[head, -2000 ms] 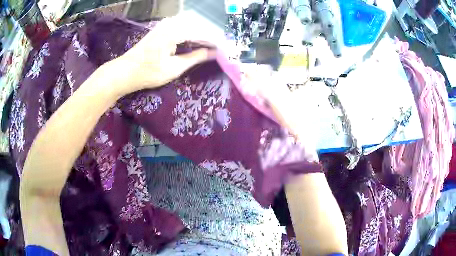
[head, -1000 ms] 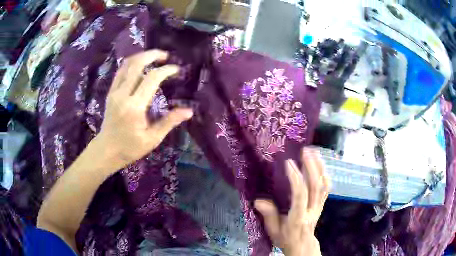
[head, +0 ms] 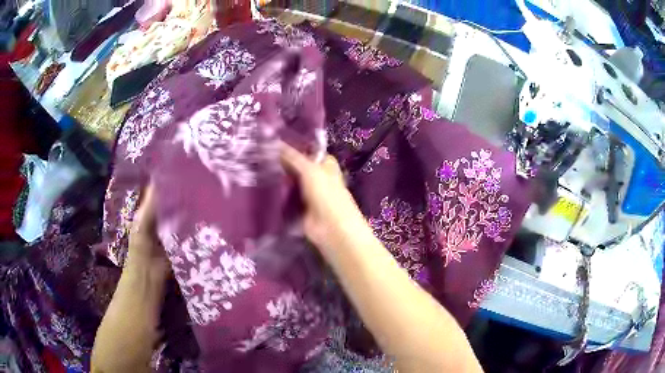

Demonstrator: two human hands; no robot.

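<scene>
The plum-purple floral garment panel (head: 219,218) is raised in front of me, blurred, with its paler side showing. More of the cloth, with brighter magenta flowers, spreads right to the sewing machine (head: 576,146). My right hand (head: 321,189) grips the raised cloth near its upper right edge; the fingertips are partly hidden in the folds. My left hand (head: 148,218) is at the cloth's left edge, its fingers hidden behind the panel. The cloth's right corner lies beside the needle area (head: 543,149).
A black phone (head: 135,84) lies at the upper left beside a cream patterned cloth (head: 164,44). A plaid cover (head: 408,44) is behind the purple cloth. A ruler strip (head: 532,280) runs along the blue-edged table front. A twisted thread tail (head: 583,291) hangs from the machine.
The view has swung left. My hands, apart and open a second ago, are now on the cloth. The panel is lifted and moved left, its paler side showing.
</scene>
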